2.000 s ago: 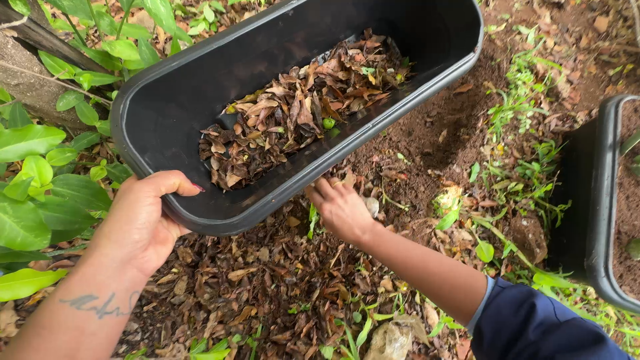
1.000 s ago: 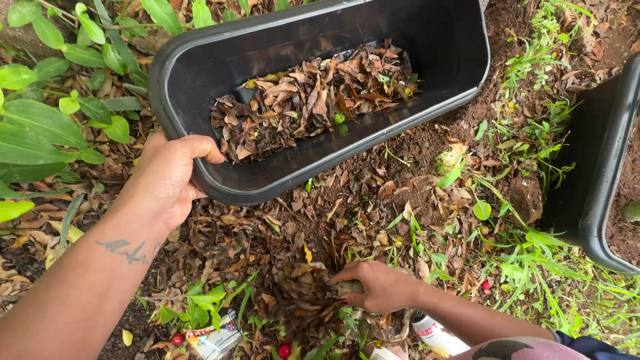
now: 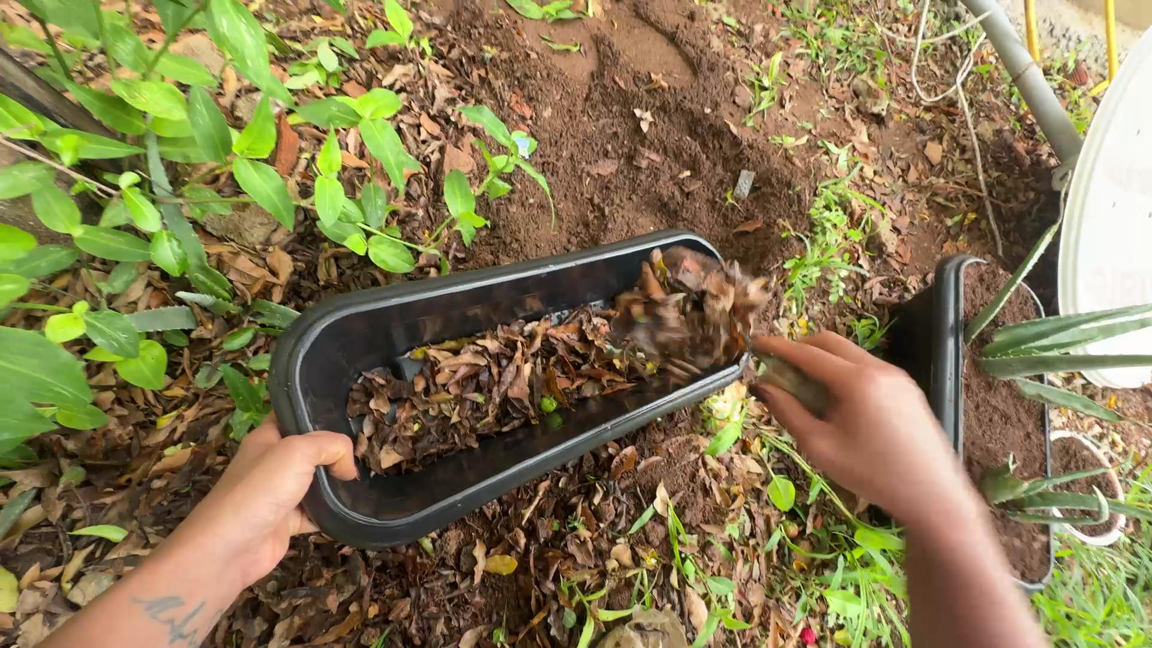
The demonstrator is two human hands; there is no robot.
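Observation:
My left hand (image 3: 279, 486) grips the near left rim of a long black plastic planter box (image 3: 504, 490), thumb over the edge. Brown dry leaves (image 3: 495, 369) cover part of its floor, with a small green fruit (image 3: 548, 405) among them. At the planter's right end, my right hand (image 3: 846, 405) is closed around a short, dull-coloured handle (image 3: 794, 385). A blurred heap of leaves (image 3: 693, 306) lies beyond the handle, over the planter's right part, and hides the tool's head.
At right stands another black planter (image 3: 948, 360) with soil and aloe-like plants (image 3: 1062, 346). A white round container (image 3: 1111, 225) and a grey pipe (image 3: 1026, 81) are at upper right. Leafy green plants (image 3: 261, 180) grow at left; bare soil (image 3: 621, 126) lies behind the planter.
My right hand has moved from the leaf-covered ground below the planter up to its right end, with leaves on the tool. My left hand has kept hold of the rim. The view has shifted.

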